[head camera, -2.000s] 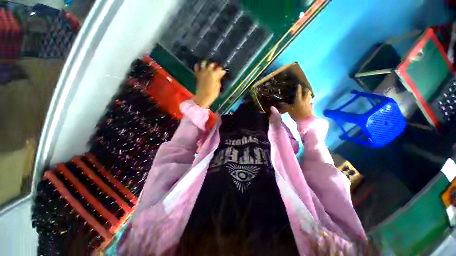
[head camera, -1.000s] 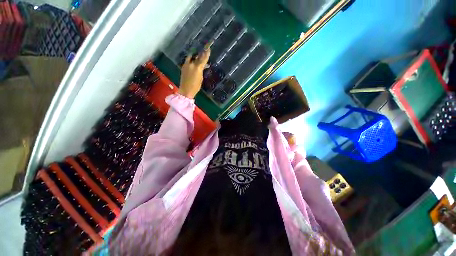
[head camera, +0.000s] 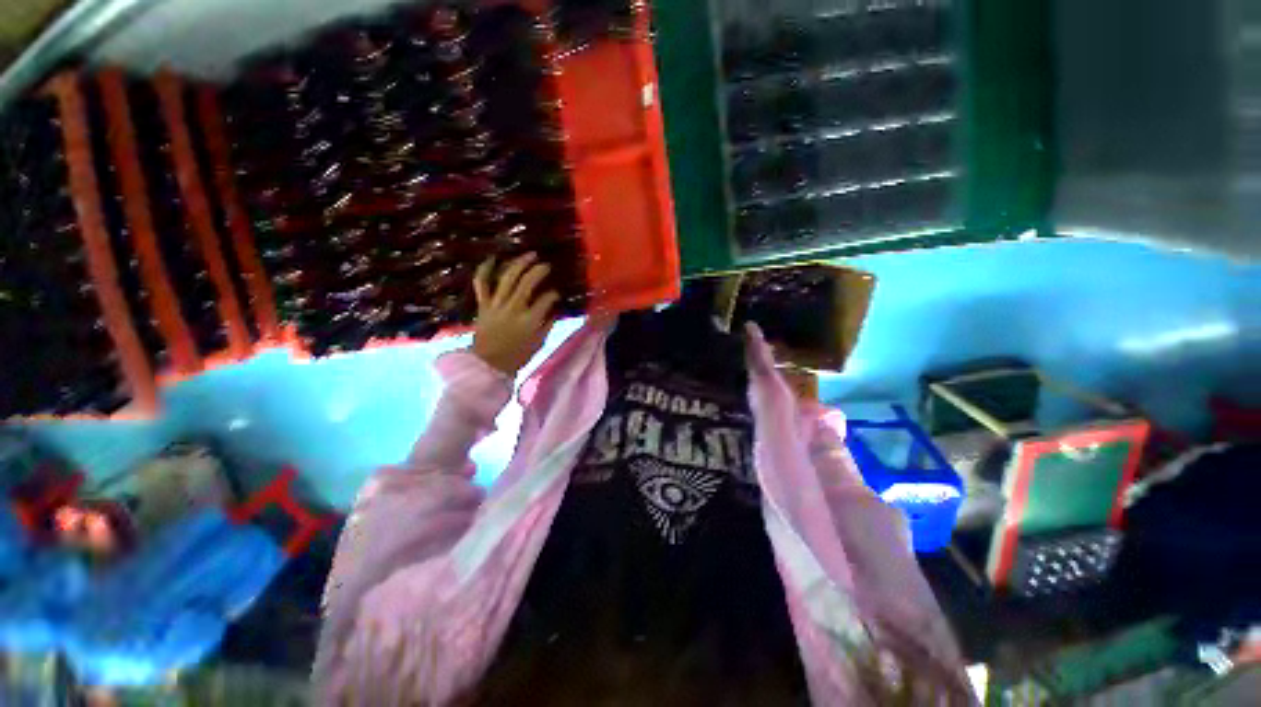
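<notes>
My left hand is at the near edge of the dense rows of black parts with shiny leads. Its fingers are apart over the edge of the rows, and no part shows in it. My right hand is mostly hidden; only a small patch of skin shows below the open cardboard box, by the pink sleeve. The box holds dark pieces and is close to my body. The clear-grey blister tray with dark pockets lies on the green surface.
A red-orange tray section with bare compartments lies between the black parts and the green surface. Red-orange strips cross the parts at far left. A blue stool and a red-framed green board stand at right.
The view has turned and shifted left. My left hand has left the blister tray and is now at the black parts. My right hand, at the box two seconds ago, is mostly hidden.
</notes>
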